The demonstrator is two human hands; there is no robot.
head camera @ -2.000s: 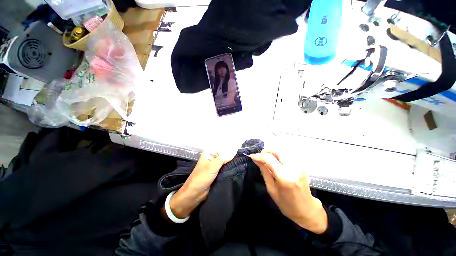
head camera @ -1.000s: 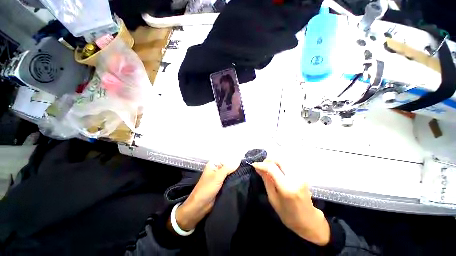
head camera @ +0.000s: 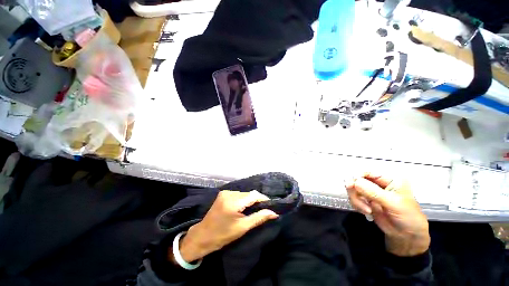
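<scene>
The dark elastic waistband (head camera: 287, 187) of black sweatpants forms an open loop at the table's front edge. The black cloth (head camera: 251, 251) hangs from it over my lap. My left hand (head camera: 229, 220), with a white band at the wrist, grips the waistband between thumb and fingers. My right hand (head camera: 388, 209) is off the cloth, to its right, above the table's front edge. Its fingers are curled with the tips close together. A small pale spot shows below the fingers; I cannot tell if it is a tool or a fingernail.
A phone (head camera: 234, 100) lies on another black cloth (head camera: 195, 67). At right are a sewing machine (head camera: 446, 72) with a black strap and a light-blue item (head camera: 334, 42). At left are a plastic bag (head camera: 106, 106), a basket (head camera: 111, 33) and a grey box (head camera: 33, 72). Dark cloth (head camera: 72, 223) lies lower left.
My right hand has left the waistband and moved right. The waistband has opened into a wider loop, with my left hand still on it. The view has shifted, moving the table things left.
</scene>
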